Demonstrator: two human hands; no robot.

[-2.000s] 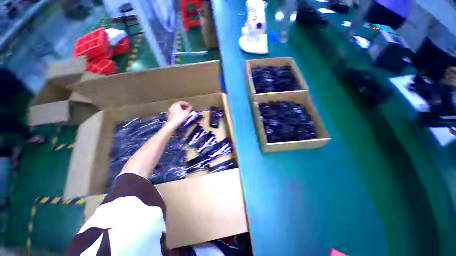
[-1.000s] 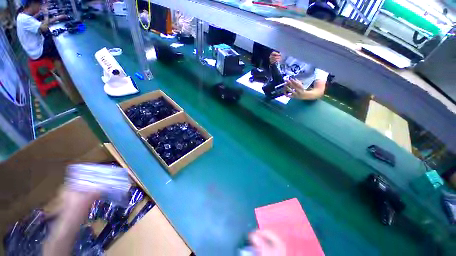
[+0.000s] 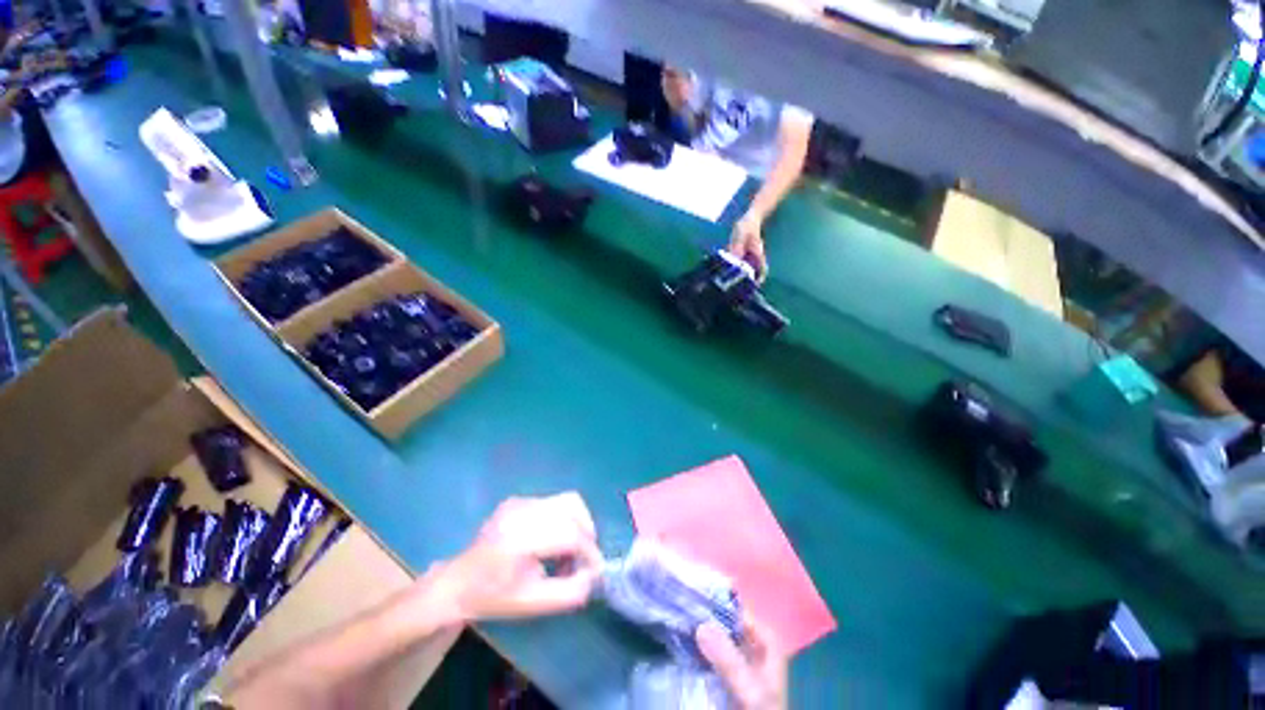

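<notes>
A bagged part (image 3: pixel 673 594), glossy and blurred, is held between my hands over the near left side of the red pad (image 3: pixel 742 548). My left hand (image 3: pixel 534 555) pinches the upper left end of the clear plastic. My right hand (image 3: pixel 745 666) grips the lower right end, near the bottom edge of the picture. Both hands are bare. What is inside the bag cannot be made out clearly.
A large carton (image 3: pixel 326 603) with more bagged parts is at left. A divided carton tray (image 3: pixel 433 395) of small black parts stands on the bench. Across, a person's hand (image 3: pixel 749 243) touches a black unit (image 3: pixel 728 298). Another black unit (image 3: pixel 982 437) stands at right. A metal shelf (image 3: pixel 888 132) runs above.
My left hand has come from the carton to the pad with the bagged part and meets my right hand. The view has turned right. The person opposite has lowered a unit onto the strip.
</notes>
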